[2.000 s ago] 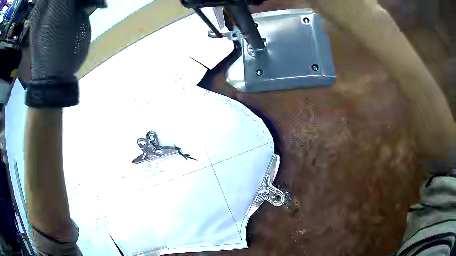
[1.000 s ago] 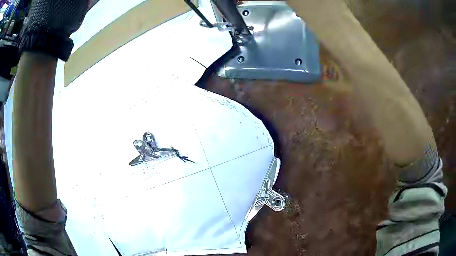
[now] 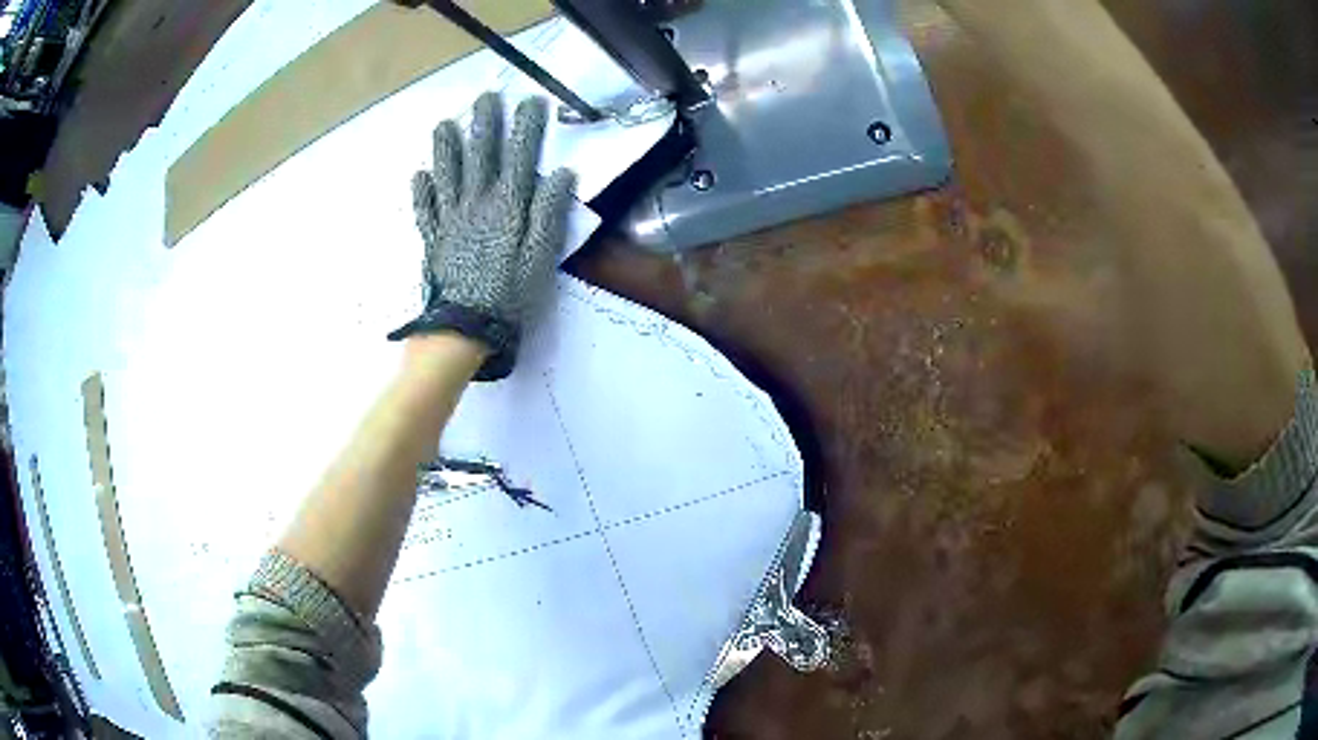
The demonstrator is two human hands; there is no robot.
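Note:
The white marker paper [image 3: 694, 419] with thin printed lines lies on a dark fabric lay, its dark edge showing along the right side. My left hand [image 3: 496, 217], in a chain-mail glove, lies flat on the paper with fingers apart, close to the cut edge. The base plate [image 3: 795, 130] of the cutting machine sits on the table, its dark upright [image 3: 629, 51] at the cut edge of the lay. The motor body is out of view. My right forearm reaches up past the top edge; my right hand is not in view.
A lay clamp [image 3: 781, 622] grips the paper's lower right edge. A dark thin-tailed piece [image 3: 499, 480] lies mid-paper, partly behind my left forearm. A wide tan strip [image 3: 275, 130] lies at upper left, narrower strips [image 3: 123, 549] at far left. The table [image 3: 983, 477] is reddish-brown.
My left hand has come from the upper left onto the paper beside the cut edge. The base plate has shifted slightly and turned a little. My left forearm now covers the clip mid-paper.

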